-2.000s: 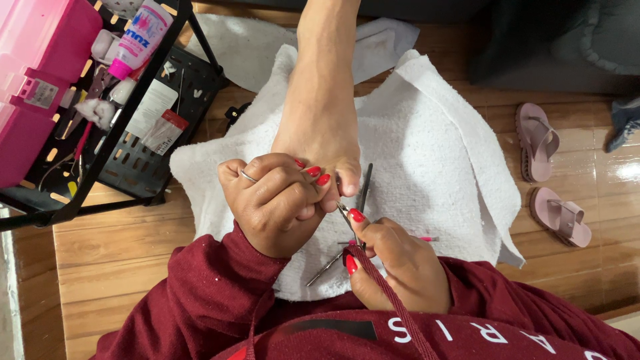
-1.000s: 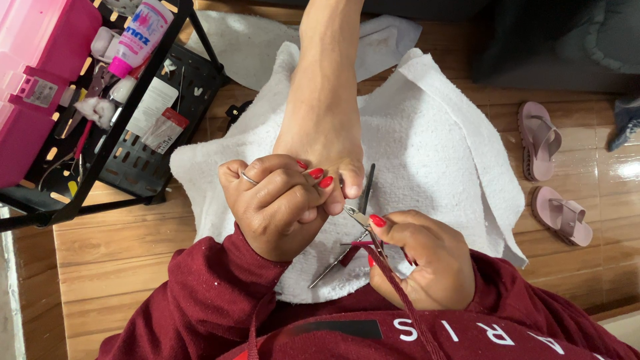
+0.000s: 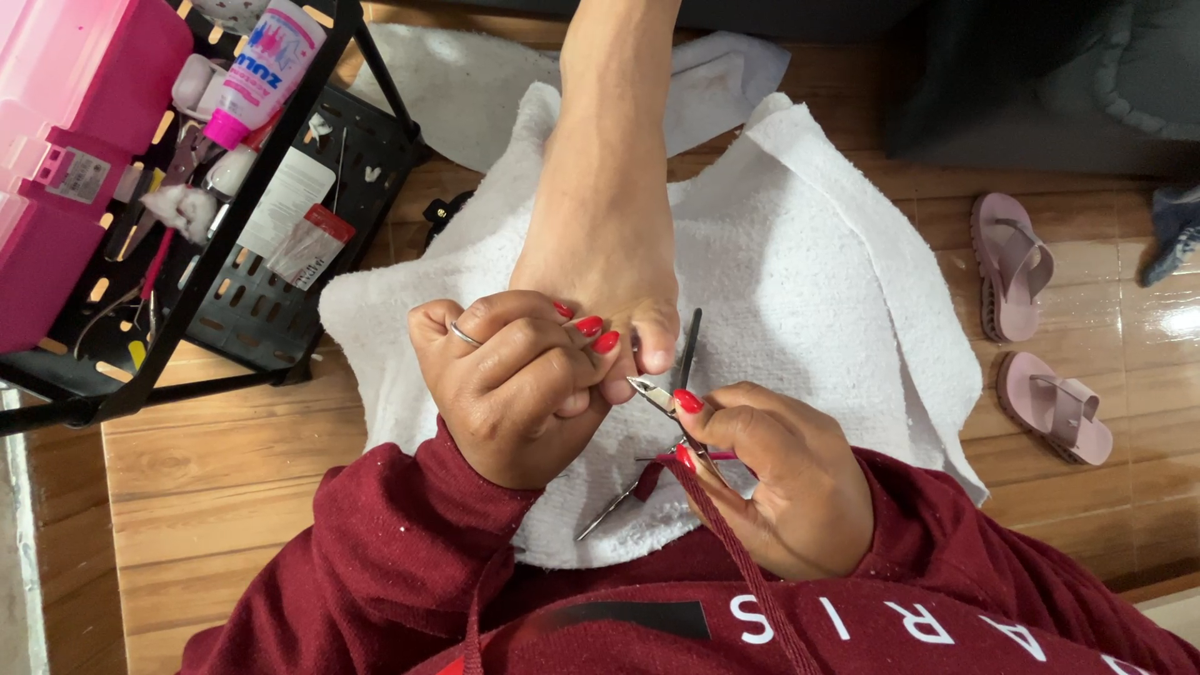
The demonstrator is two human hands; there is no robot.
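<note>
Another person's bare foot (image 3: 600,244) rests on a white towel (image 3: 797,281), toes toward me. My left hand (image 3: 516,384), with a ring and red nails, is closed around the toes and holds one of them. In my right hand (image 3: 787,478) is a metal cuticle nipper (image 3: 653,393), its jaws at the tip of a toe beside my left fingers. Whether the jaws touch the nail cannot be told. Under the nipper, slim metal tools (image 3: 607,511) and a dark-handled tool (image 3: 692,342) lie on the towel. A sweatshirt drawstring (image 3: 722,534) hangs across my right hand.
At the left, a black cart (image 3: 159,375) holds a pink plastic case (image 3: 84,169), an acetone bottle (image 3: 267,70), cotton (image 3: 183,211) and tools. Pink sandals (image 3: 1012,267) lie on the wooden-looking floor at the right. A dark piece of furniture (image 3: 994,84) stands at the upper right.
My right hand shifted right and down between the two earlier frames, and is now slightly back toward the toes with the nipper. My left hand has kept its hold on the toes.
</note>
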